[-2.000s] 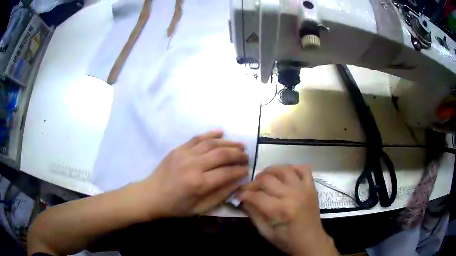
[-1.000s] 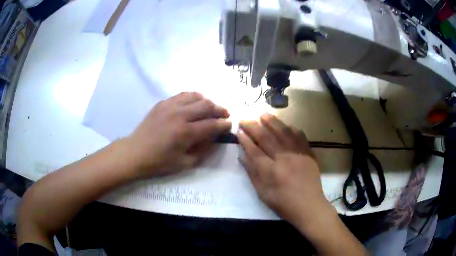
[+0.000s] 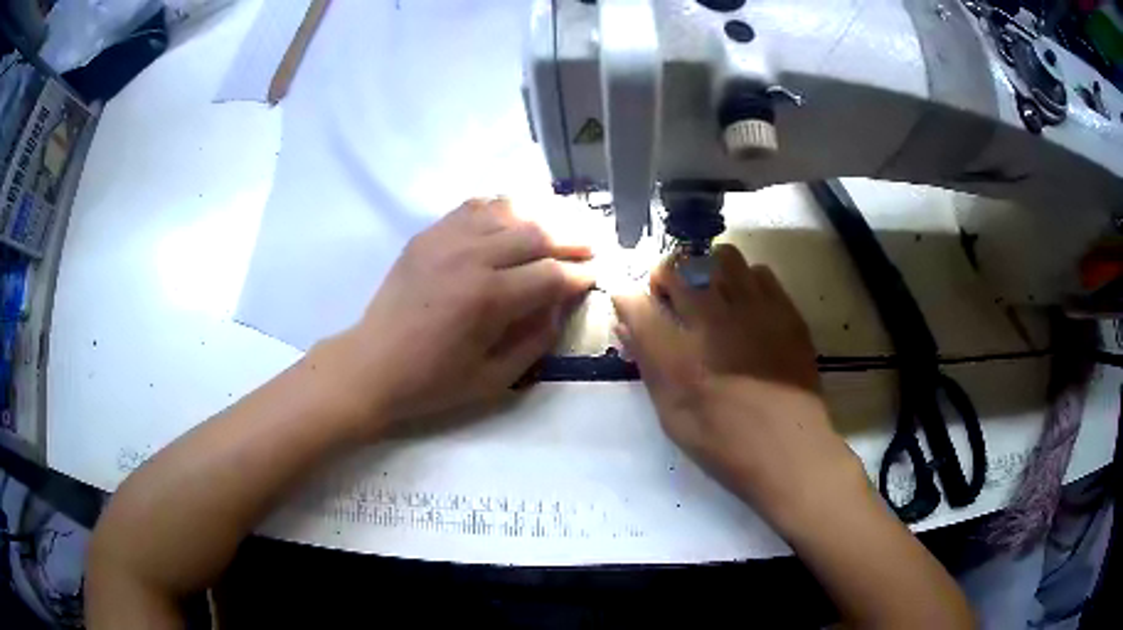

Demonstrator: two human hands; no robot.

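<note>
The large pale panel lies flat on the table, running from the top of the view down to my left hand. A tan strip shows on it at the upper left. My left hand rests on the panel's near edge with its fingertips just left of the needle area. My right hand lies at the needle and presser foot, partly behind them, with its thumb near my left fingertips. Bright lamp glare and my fingers hide the cloth edge between them, so a grip cannot be made out.
The white sewing machine head stands over the upper right. Black shears lie right of my right hand. A pinkish thread bundle hangs at the far right. Boxes stand at the left edge. Ruler markings run along the table's front.
Both hands have moved from the table's front edge up to the needle area, and the panel has shifted away from me. Since one second ago, my right hand has moved slightly right, to the presser foot.
</note>
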